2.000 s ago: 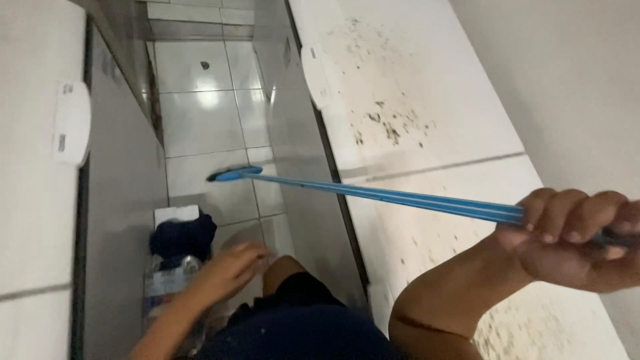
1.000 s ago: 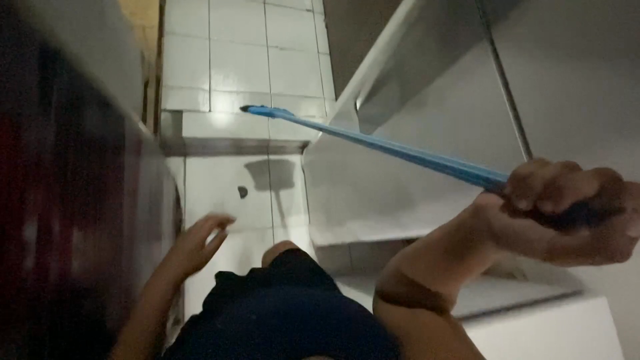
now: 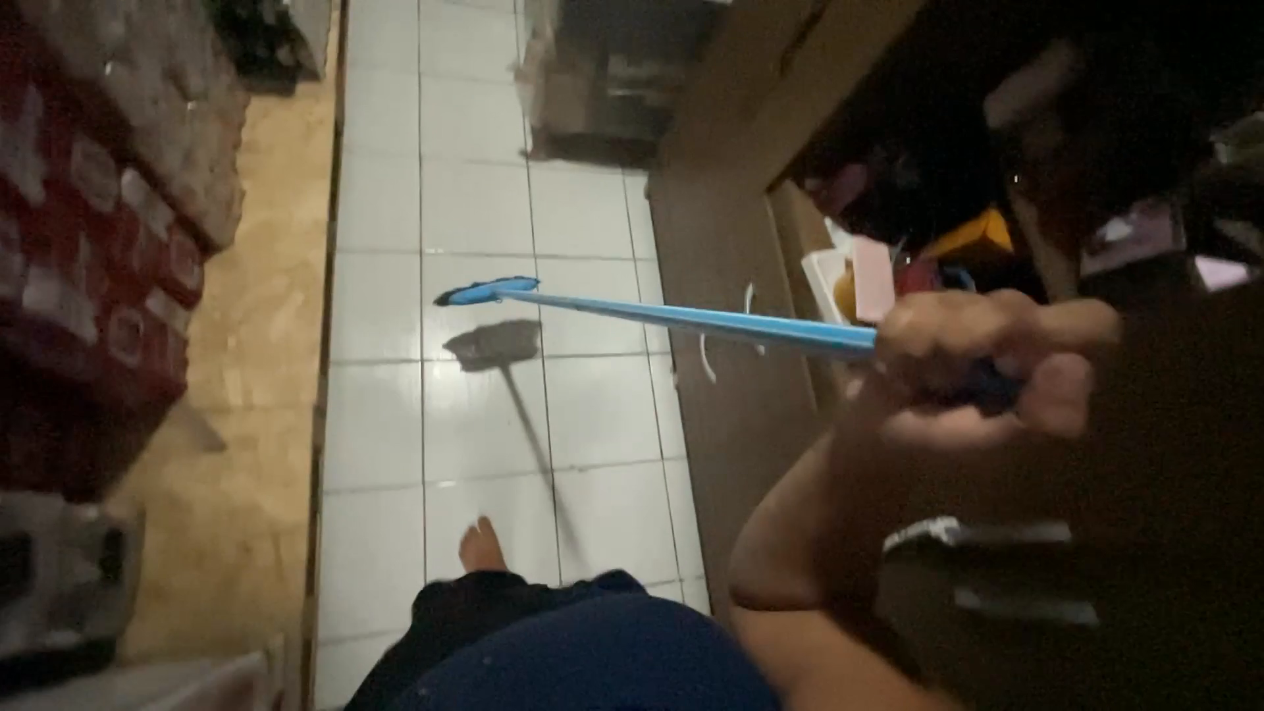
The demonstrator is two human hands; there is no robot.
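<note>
My right hand (image 3: 987,365) is closed around the upper end of a blue broom (image 3: 711,321) at the right of the view. The handle runs leftward to a blue broom head with dark bristles, held above the white tiled floor (image 3: 484,415). A shadow of the head and handle falls on the tiles below it. My left hand is out of the frame. One of my feet shows at the lower middle, just beyond my dark clothing.
A brown wooden cabinet (image 3: 731,385) with white handles stands on the right, with an open section of mixed items. Red packages (image 3: 99,257) line the left, beside a tan ledge (image 3: 267,276). Farther ahead, a dark blurred object (image 3: 612,89) stands on the floor.
The view has moved from between pale walls and a step to a tiled floor beside a cabinet. My left hand has left the view; my right hand keeps hold of the broom.
</note>
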